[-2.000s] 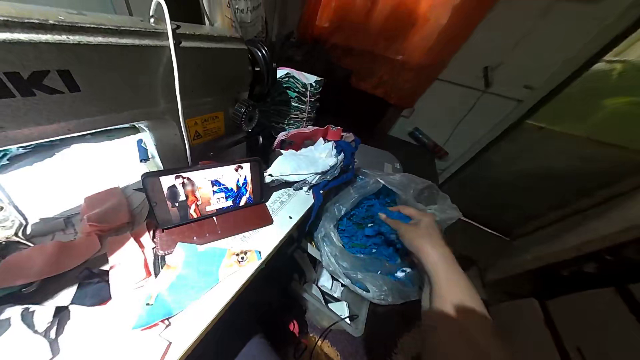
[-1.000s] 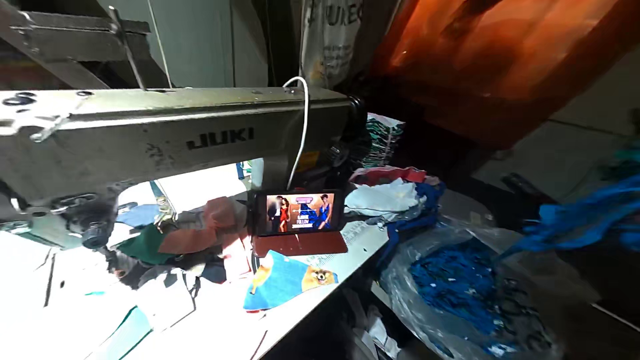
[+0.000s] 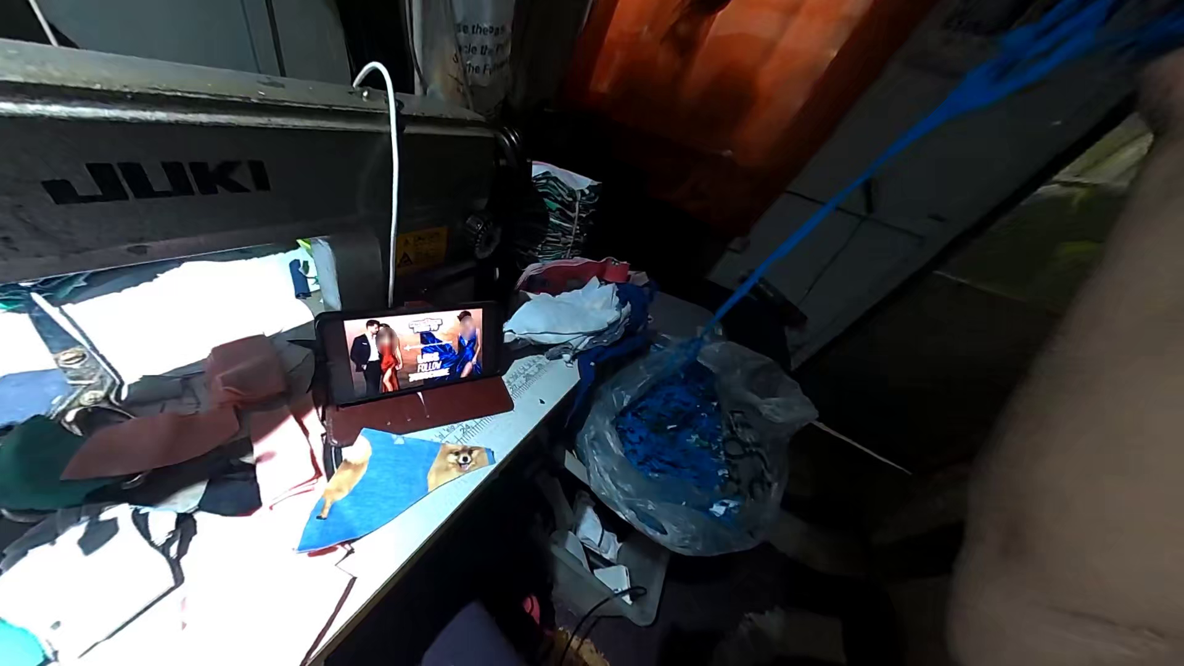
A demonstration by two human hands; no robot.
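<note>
My right hand [image 3: 1167,92] is at the upper right edge, partly cut off, closed on a bunch of blue fabric strips [image 3: 980,88]. From it one taut strand slopes down to a clear plastic bag [image 3: 768,388] that holds a tangle of blue fabric pieces [image 3: 673,435]. The raised forearm fills the right side. My left hand does not show. Left of the bag, a phone [image 3: 416,353] in a dark red flip case leans on the sewing table, in front of a Juki sewing machine [image 3: 185,185].
Cut fabric scraps [image 3: 176,444] and a blue piece with a dog print [image 3: 393,486] lie on the table [image 3: 277,592]. White cloth [image 3: 569,314] is heaped at its right end, near a stack of folded fabric [image 3: 560,213]. Below stands a plastic bin [image 3: 647,578].
Two seconds ago my right hand was at the blue pieces in the bag; now it is raised to the upper right, with blue strips drawn out. The view has swung left and back.
</note>
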